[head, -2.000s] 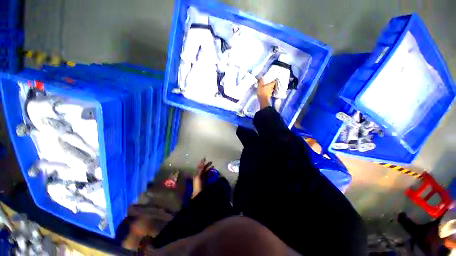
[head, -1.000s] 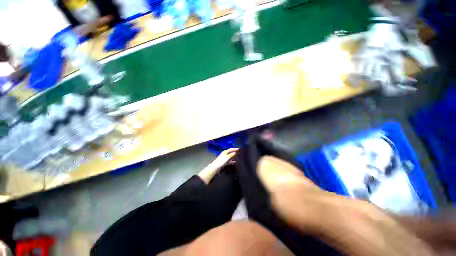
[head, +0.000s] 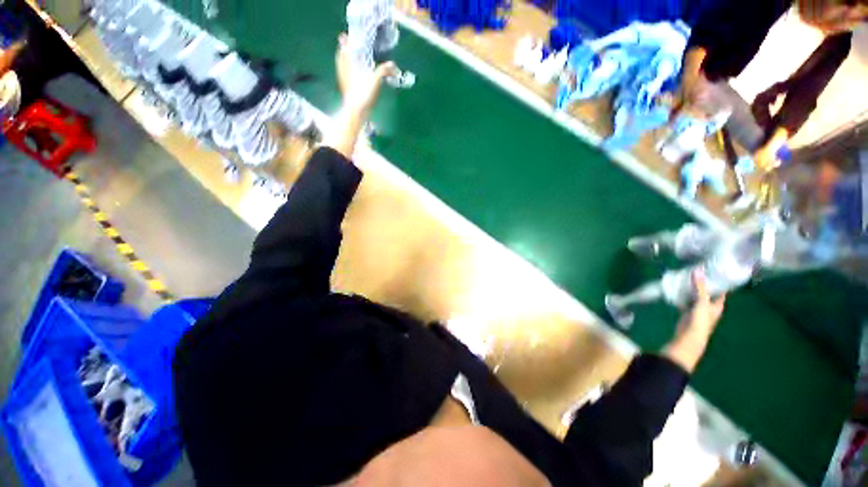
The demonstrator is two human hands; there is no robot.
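My left hand is raised over the far side of the green conveyor belt and holds a grey-white moulded part, cut off by the top edge. My right hand is at the belt's right part and grips a larger white-grey moulded part. Two leg-like ends of this part point left, with foot-like tips. Its far end is blurred. My fingers under it are partly hidden.
A row of grey-white parts with dark bands lies on the tan bench edge. Blue trays stand on the floor at lower left, near yellow-black tape and a red stool. Across the belt are light-blue bags and another person's hands.
The view has turned from the blue trays to the bench and belt. Both my hands have reached out over the belt, each now on a part. My right hand has left the tray of parts.
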